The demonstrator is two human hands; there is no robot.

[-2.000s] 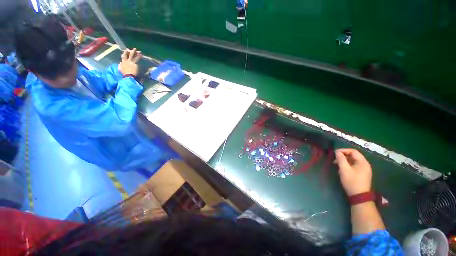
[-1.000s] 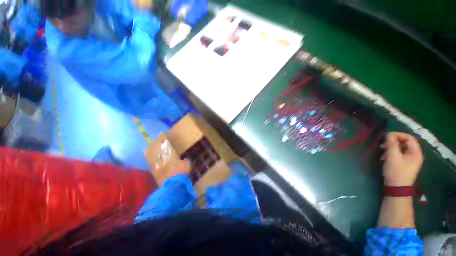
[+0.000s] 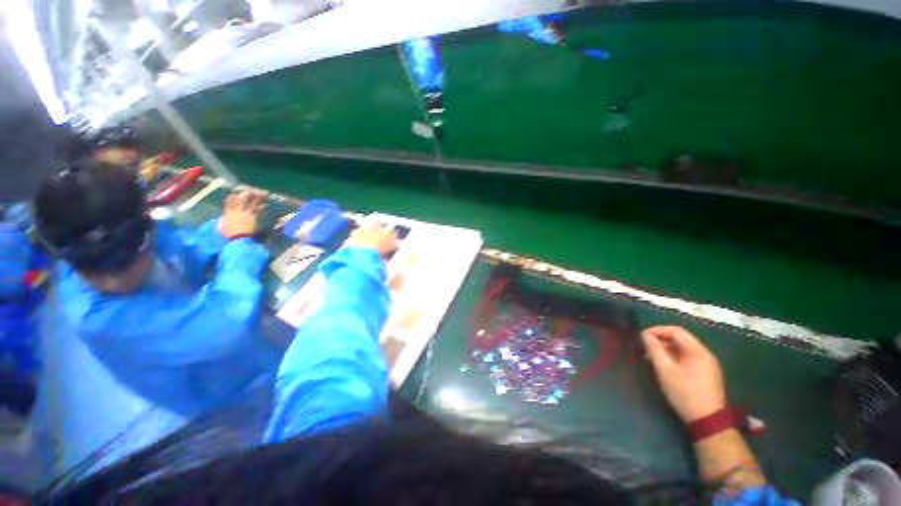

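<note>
The white compartment tray (image 3: 450, 259) lies on the dark green bench. My left hand (image 3: 373, 238) is over its far part, beside a dark piece in a pocket; its fingertips are unclear, so I cannot tell if it grips anything. A heap of tiny shiny purple-silver pieces (image 3: 527, 366) lies right of the tray. Blurred red wires (image 3: 601, 358) and a dark strip (image 3: 568, 304) lie behind and beside the heap. My right hand (image 3: 682, 371), with a dark red wrist band, is right of them. Its fingers are bent together; whether something is between them cannot be told.
A person in a blue smock (image 3: 188, 296) works at the left. A blue bin (image 3: 316, 222) is beyond the tray. The chipped white belt edge (image 3: 692, 309) runs behind the heap. A black fan (image 3: 869, 400) and a round tub (image 3: 858, 488) are at the right.
My left hand was at the open carton one second ago and is now over the white tray. The view has tilted up. My right hand has stayed beside the wires.
</note>
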